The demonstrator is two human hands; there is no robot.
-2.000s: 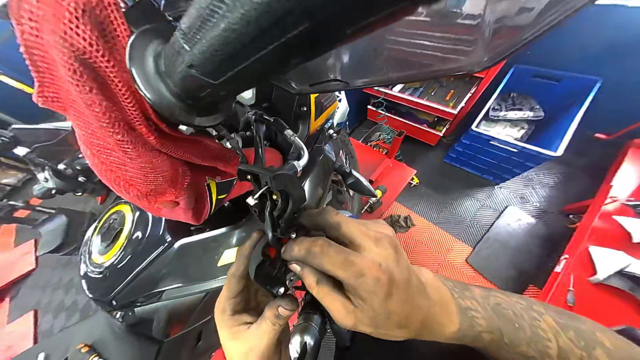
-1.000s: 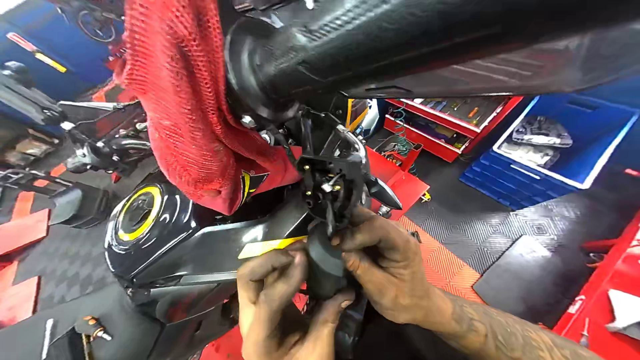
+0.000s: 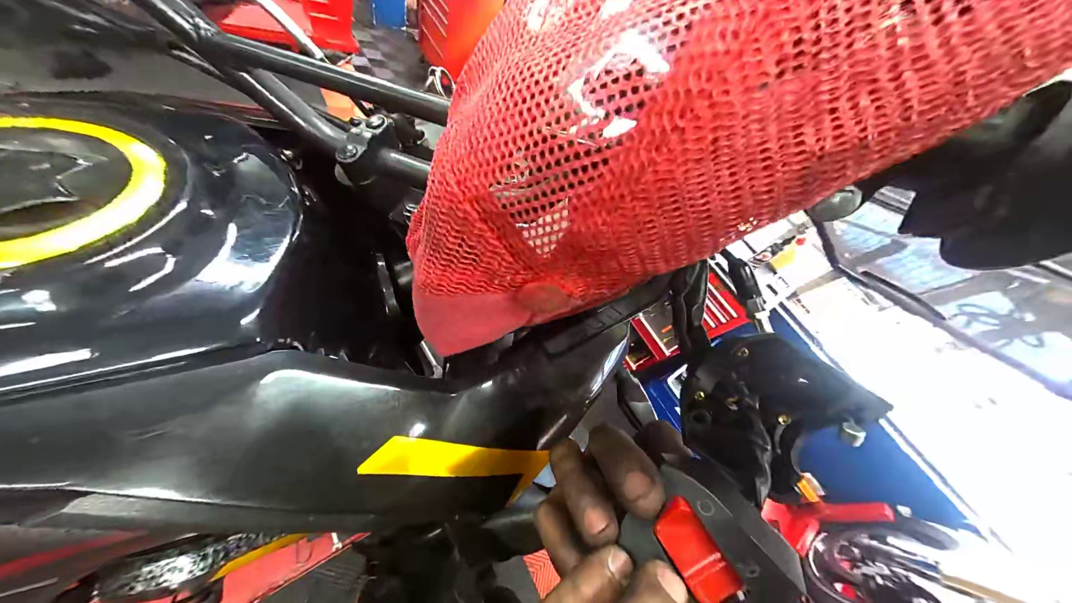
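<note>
At the bottom centre, my left hand (image 3: 607,519) has its blackened fingers bent around the left edge of a black handlebar switch housing (image 3: 754,544). The housing carries a red switch (image 3: 695,548), which faces me. I cannot make out my right hand. Just above the housing hangs a black plastic part (image 3: 745,406) with brass-coloured fasteners. A red mesh cloth (image 3: 670,167) drapes over the front of the motorcycle, and its lower end hides what lies beneath. Left of my fingers runs a glossy black fairing panel (image 3: 335,419) with a yellow stripe (image 3: 444,459).
The black fuel tank (image 3: 243,243) with its yellow ring (image 3: 146,188) fills the left side. Black metal tubes (image 3: 327,79) cross behind the cloth. A red tool chest (image 3: 724,301) stands beyond the parts, and another motorcycle's wheel (image 3: 879,553) shows at the lower right.
The view has swung and come much closer to the tank and cloth. Both hands showed low in the frame before; now one shows, at the housing with the red switch.
</note>
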